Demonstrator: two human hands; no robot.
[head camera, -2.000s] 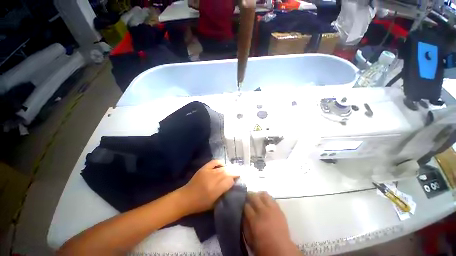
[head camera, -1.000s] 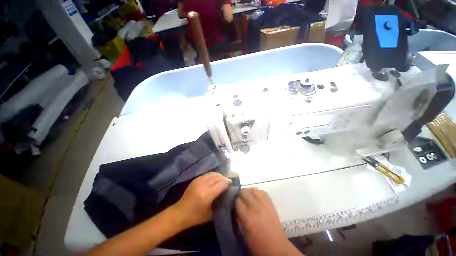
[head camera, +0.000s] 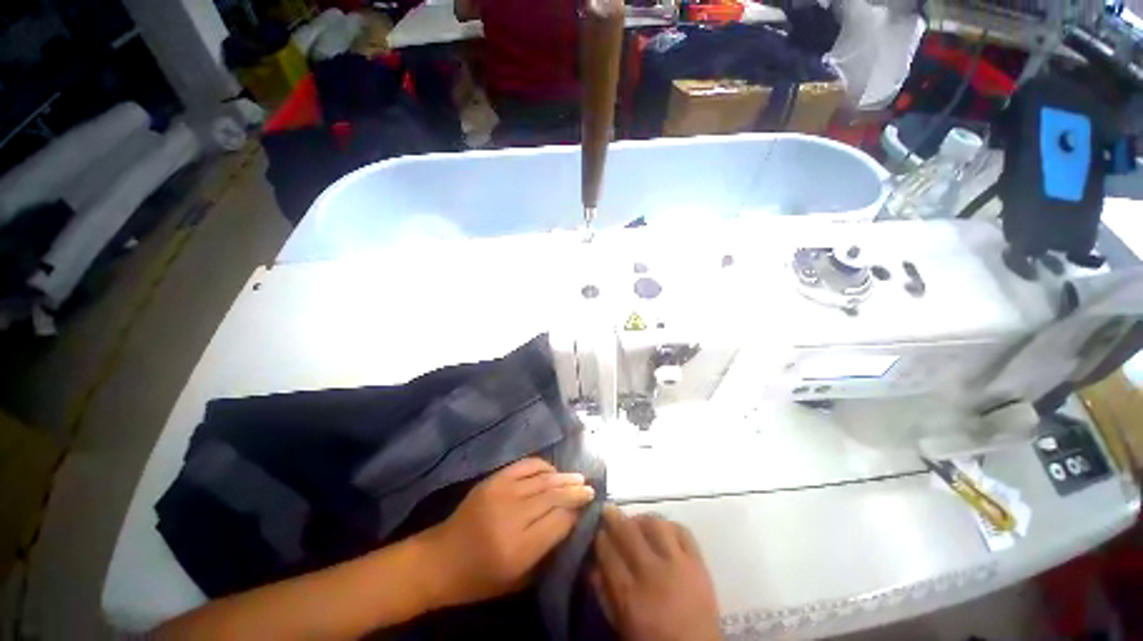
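A dark garment piece with dark grey strips lies left of and below the needle of a white sewing machine. Its narrow dark grey edge runs up to the brightly lit presser foot area. My left hand lies on the cloth with its fingertips on this edge, just below the foot. My right hand holds the right side of the same edge, close beside my left hand. The glare hides the needle tip.
A yellow-gold tool lies on white paper near a black switch panel at the right. A brown rod stands behind the needle end. A pale blue trough lies behind the machine. A person in red is at the back.
Since two seconds ago, the garment's upper part has come down from beside the machine head and lies flatter. My hands are slightly lower. The camera view swung away and back.
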